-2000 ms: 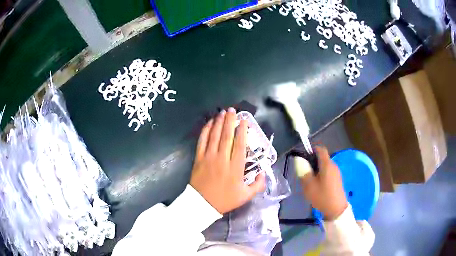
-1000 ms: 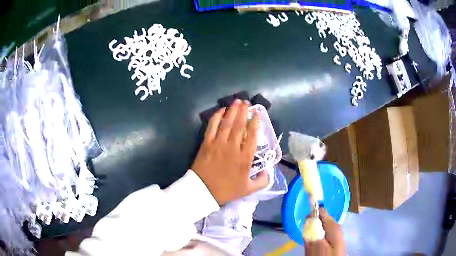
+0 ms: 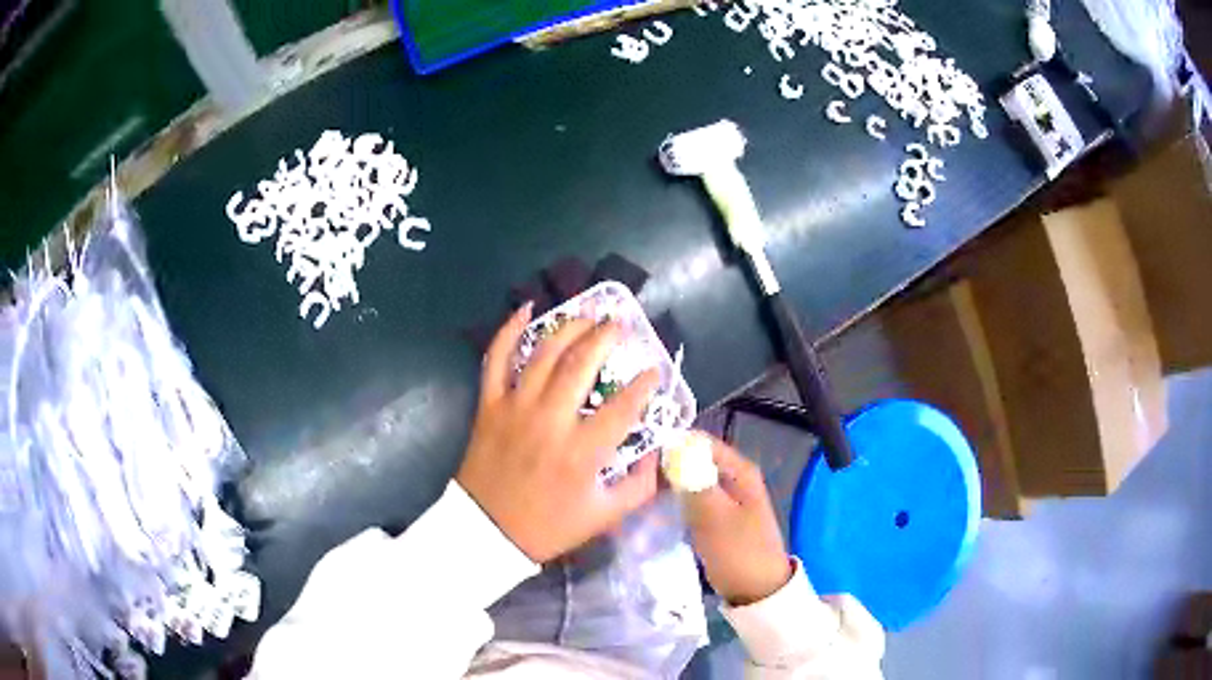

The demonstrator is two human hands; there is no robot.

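Observation:
My left hand (image 3: 542, 445) lies over the white plastic housing (image 3: 635, 308), fingers spread across its open top and pressing on it. A bit of green circuit board (image 3: 606, 388) shows between the fingers. The housing sits against black blocks (image 3: 569, 276) at the bench's near edge. My right hand (image 3: 734, 525) holds a short yellowish stub tool (image 3: 693, 461) at the housing's lower right edge. The mallet (image 3: 738, 213) lies on the bench, its white head inward and its black grip sticking out over the edge. A cord in a clear bag (image 3: 651, 585) hangs below the housing.
White U-clips (image 3: 332, 206) lie in a pile at left, with another pile (image 3: 877, 60) at the back right. Bagged white cords (image 3: 113, 452) fill the left end. A blue-edged green mat (image 3: 492, 29) is at the back. A blue stool (image 3: 904, 511) and cardboard boxes (image 3: 1097, 345) stand right of the bench.
The mallet has left my right hand and now lies on the bench. My right hand has moved left to the housing with the stub. My left hand stays on the housing, its fingers more spread.

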